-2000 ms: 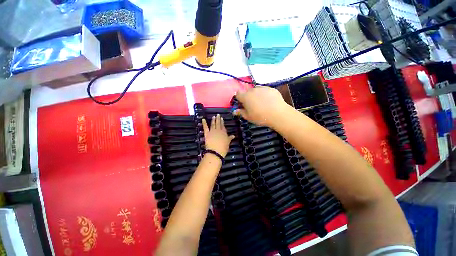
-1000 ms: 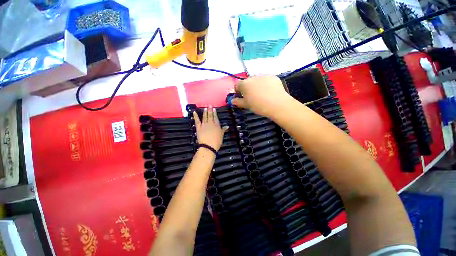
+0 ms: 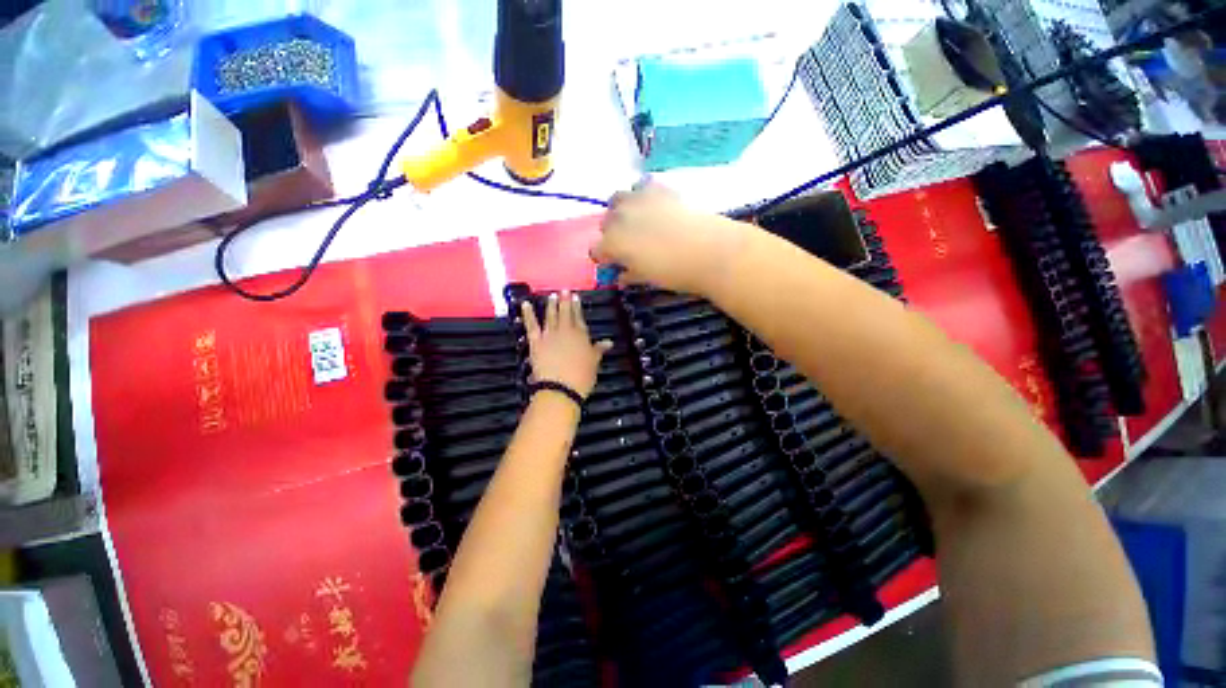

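Note:
Black plastic handles (image 3: 726, 442) lie side by side in several columns on a red printed sheet (image 3: 249, 457). My left hand (image 3: 563, 347), with a dark band at the wrist, lies flat on the top handles of the second column, fingers apart. My right hand (image 3: 652, 242) is curled in a fist at the top end of the columns, just right of and above my left. A small blue part of a tool (image 3: 609, 274) shows under its fingers; the rest is hidden. An open parts box (image 3: 823, 231) stands on the columns, partly behind my right forearm.
A yellow heat gun (image 3: 502, 143) with a dark cord stands on the white area behind. A blue bin of silvery pieces (image 3: 215, 67) and a white-blue carton (image 3: 222, 151) are far left. A teal box (image 3: 692, 114) and striped stack (image 3: 861, 94) are behind. Separate handle columns (image 3: 1062, 296) lie right.
My right hand has moved left and slightly up from the top end of the columns, towards my left hand. My left hand stays on the handles. The view has shifted slightly.

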